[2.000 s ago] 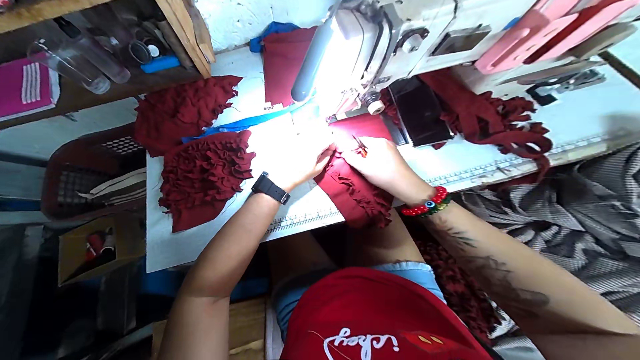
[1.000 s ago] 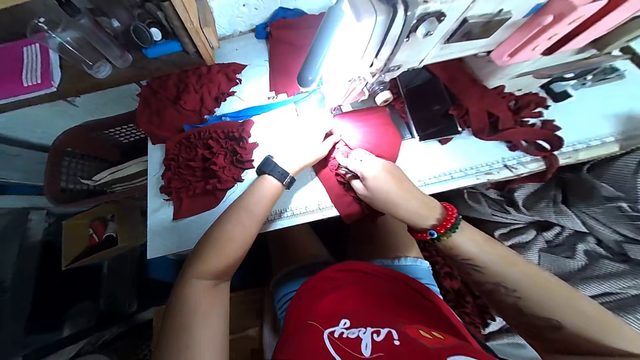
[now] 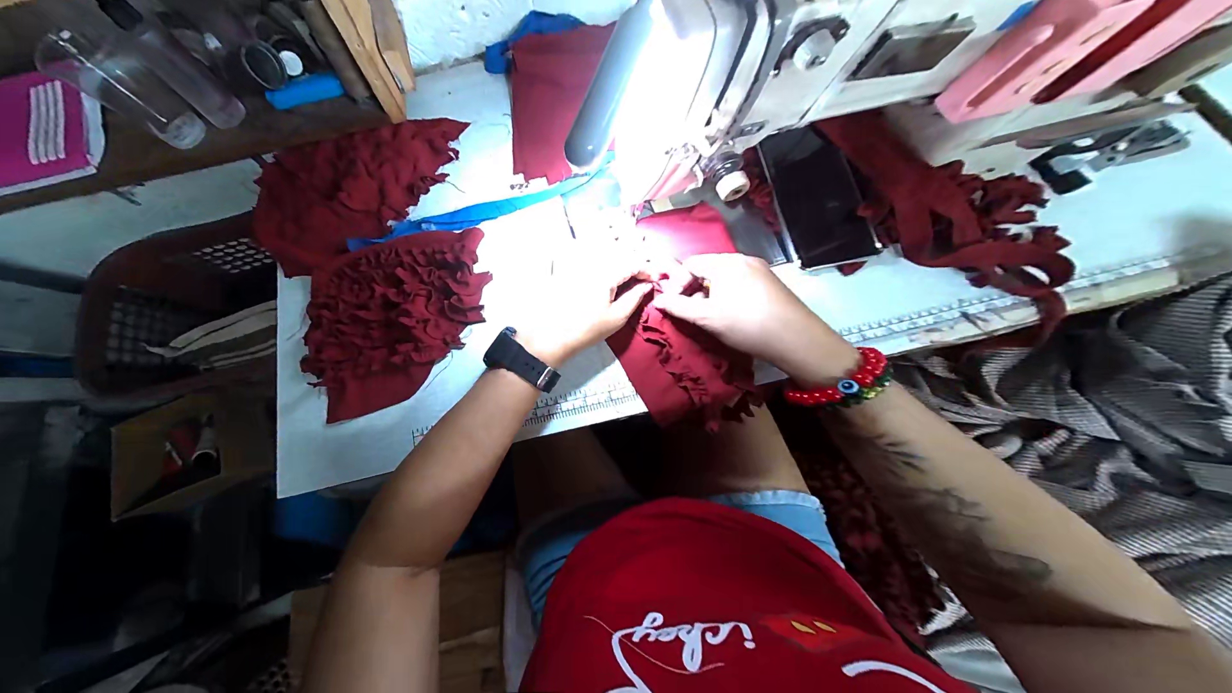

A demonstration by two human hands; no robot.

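Note:
Under the bright lamp of a sewing machine [image 3: 712, 87], a dark red ruffled fabric piece [image 3: 674, 366] hangs over the table's front edge. My left hand [image 3: 577, 313], with a black watch at the wrist, pinches the fabric's upper part near the needle area. Close beside it, my right hand [image 3: 736, 298] grips the same piece between thumb and fingers. Glare hides the needle and part of my left hand. Two ruffled red pieces, one upper [image 3: 356, 188] and one lower [image 3: 395, 318], lie to the left, with a blue strip [image 3: 481, 214] near them.
A flat red cloth [image 3: 553, 101] lies behind the machine lamp. At right are a black rectangular object [image 3: 823, 197] and gathered red strips [image 3: 948, 212]. A ruler tape [image 3: 587, 399] runs along the table edge. A basket [image 3: 125, 318] and a cardboard box [image 3: 183, 452] stand at left; striped grey cloth [image 3: 1126, 414] is at right.
The red piece lay flatter with more plain fabric showing one second ago; its ruffled part now hangs lower over the table edge. Both hands remain on it near the needle area.

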